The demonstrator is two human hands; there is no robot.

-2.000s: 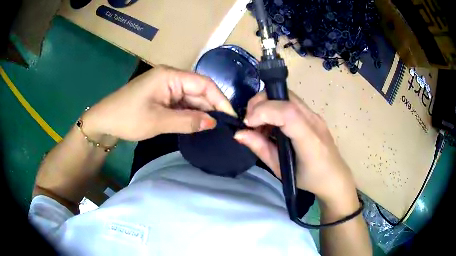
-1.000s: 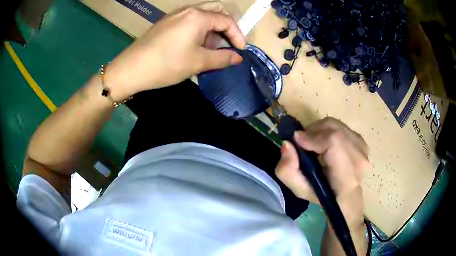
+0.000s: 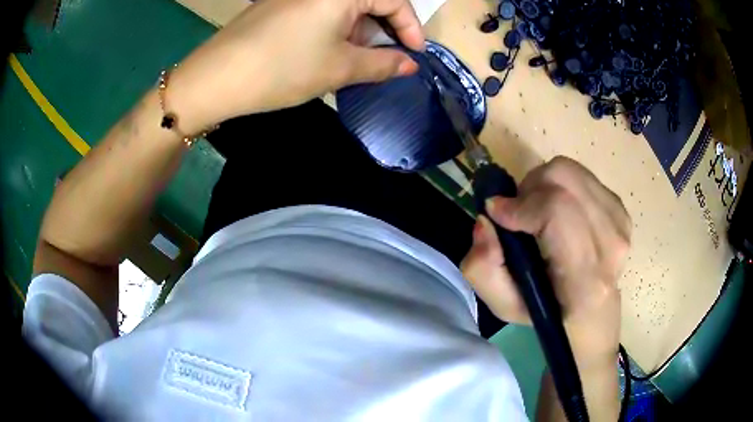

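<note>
My left hand [image 3: 330,41] grips the upper left edge of a black round plastic cover [image 3: 396,124] between thumb and fingers. The cover is tilted, with its ribbed shiny face showing. My right hand [image 3: 553,231] holds the black handle of a soldering iron [image 3: 528,272]. The iron's metal barrel points up and left, and its tip is over or at the cover near my left fingertips. The exact contact is too small to tell. Part of another shiny round edge [image 3: 466,78] shows beside and behind the cover.
A loose heap of small black button parts [image 3: 611,49] lies on the printed flattened cardboard [image 3: 561,136] at upper right. The thin iron cable [image 3: 698,338] runs along the cardboard's right edge. A lower carton [image 3: 165,247] is beside the lap, above the green floor [image 3: 91,66].
My hands, first together at the cover, have parted. The cover turned to show its ribbed face, and the iron swung from pointing up and away to pointing at the cover. The view also shifted.
</note>
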